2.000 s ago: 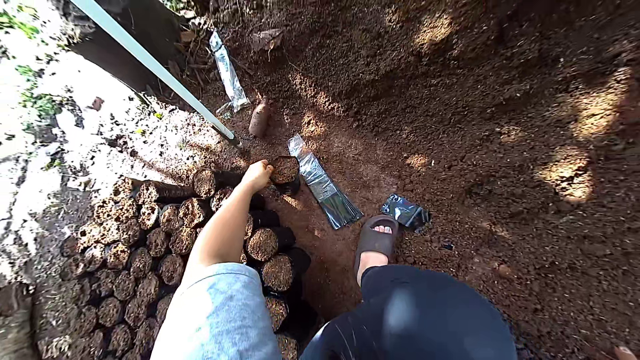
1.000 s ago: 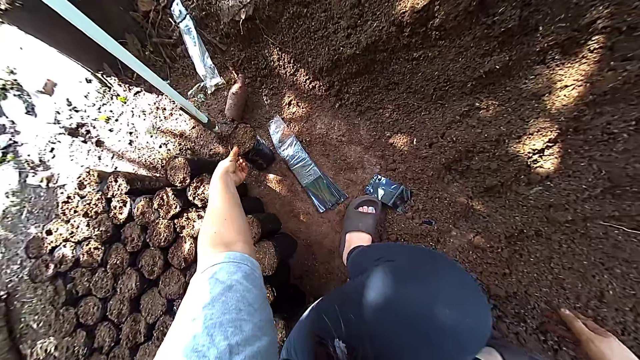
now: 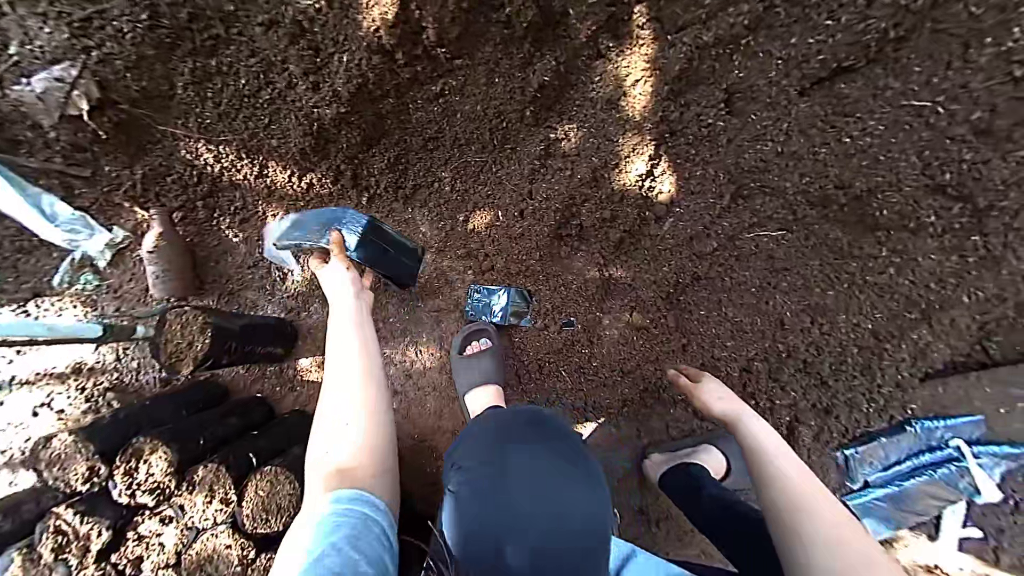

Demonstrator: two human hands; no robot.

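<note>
My left hand (image 3: 342,268) grips a stack of black plastic bags (image 3: 376,244) in a clear wrapper, lifted over the soil left of centre. Left of that hand, a soil-filled black bag (image 3: 252,339) lies on its side by the end of a pale pole (image 3: 72,330). My right hand (image 3: 708,394) hovers over the soil at the right of my knee, fingers apart, holding nothing. A small black plastic packet (image 3: 498,306) lies between the two hands, just beyond my sandal (image 3: 478,364).
Rows of soil-filled black bags (image 3: 270,498) lie at lower left. A dirty bottle (image 3: 166,258) and a clear plastic wrapper (image 3: 48,214) are at left. Loose soil (image 3: 760,200) spreads ahead. More black plastic bags (image 3: 912,472) lie at lower right.
My left hand has let go of the filled bag and taken hold of the wrapped stack, which lay on the ground before. My right hand has come further into view. The view has shifted right.
</note>
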